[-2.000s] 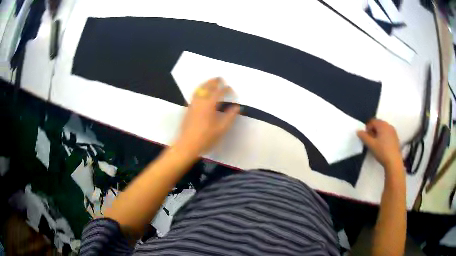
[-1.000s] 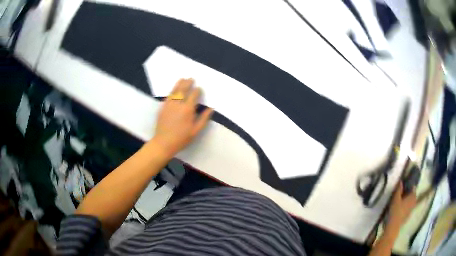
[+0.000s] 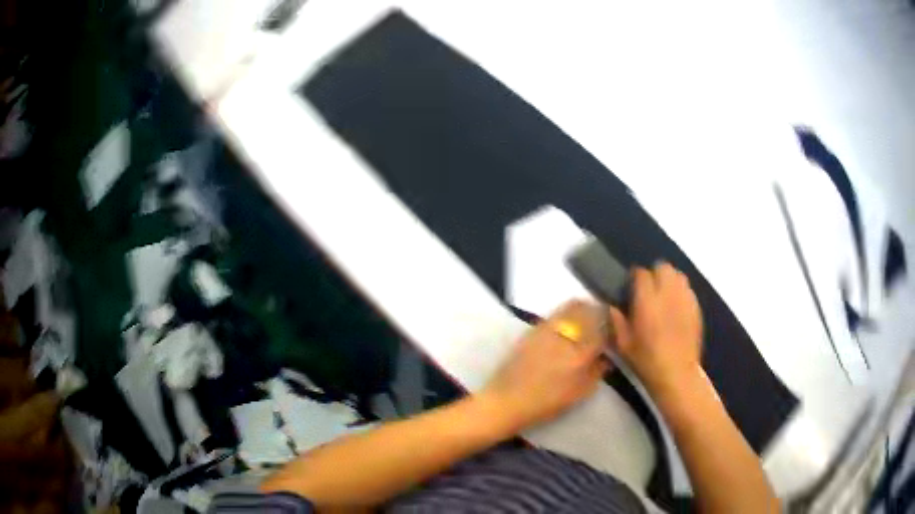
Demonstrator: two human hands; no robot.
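A large dark fabric piece lies on the white table. A stiff white paper pattern lies on it near its lower edge, partly hidden by my hands. My left hand is on the pattern's lower edge, a yellow band on one finger; whether it grips anything is unclear. My right hand holds a dark grey metal weight over the pattern, close to my left hand. The picture is blurred, and I cannot tell if the weight touches the paper.
The white table has its edge running diagonally at my left. Dark and white scraps lie at the right. White scraps litter the dark green floor. A dark item is at the top left. My striped garment is below.
My right hand has come from the table's right side to the pattern and now holds a weight there. My left hand stays by the pattern's lower edge. The view has turned towards the left.
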